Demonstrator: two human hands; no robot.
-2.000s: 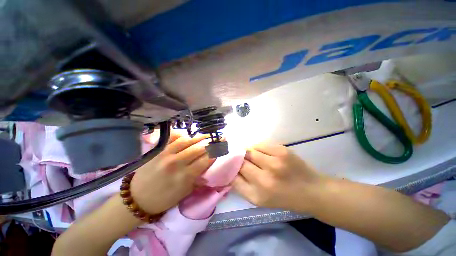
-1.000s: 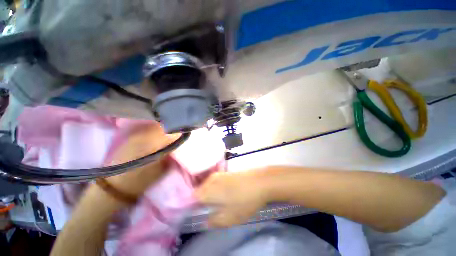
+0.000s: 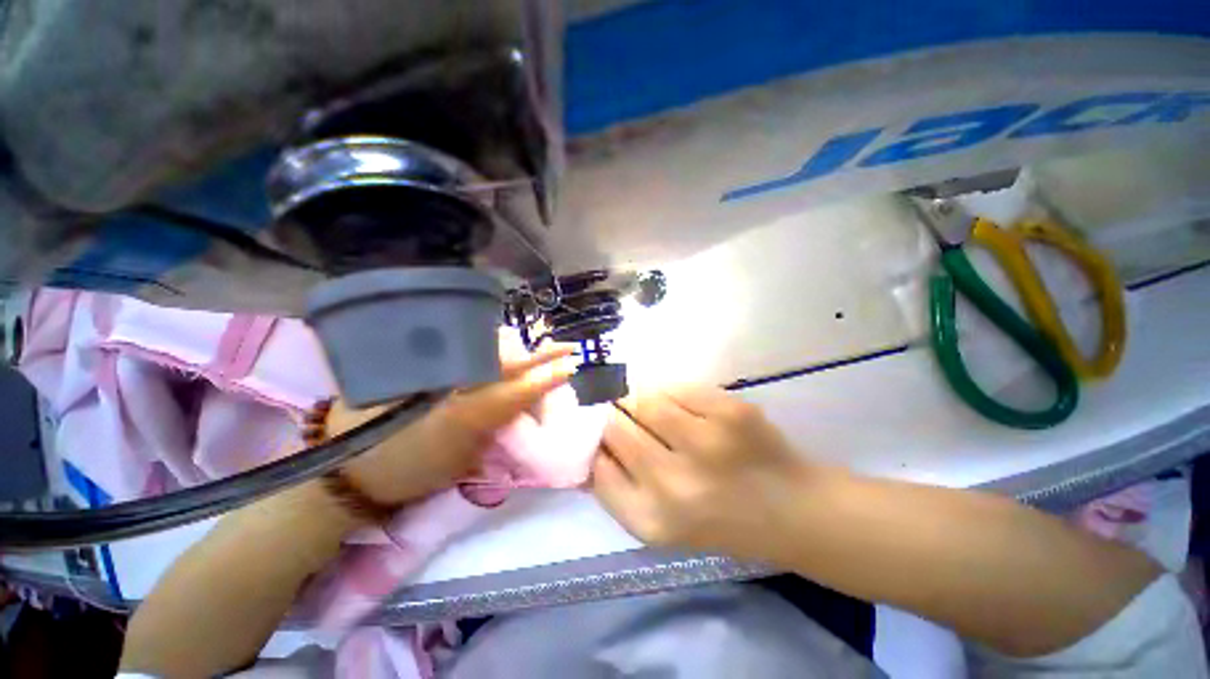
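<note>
The pink cloth lies under and in front of the presser foot area, in bright light. My left hand lies on the cloth left of the small dark block, fingers pointing to the needle area; the dial and black curved bar hide part of it. My right hand pinches the cloth's right edge, just right of and below the block. The needle tip is not clear in the glare. More pink cloth is heaped at the left and hangs over the table's front edge.
The white machine head with blue lettering spans the top. The tension dial is large at left, with the black curved bar below. Scissors with green and yellow handles lie on the right. The ruled table edge runs along the front.
Since one second ago, my right hand has moved up and right to beside the block. My left hand has moved toward the needle area. The cloth heap at left has shifted and spread.
</note>
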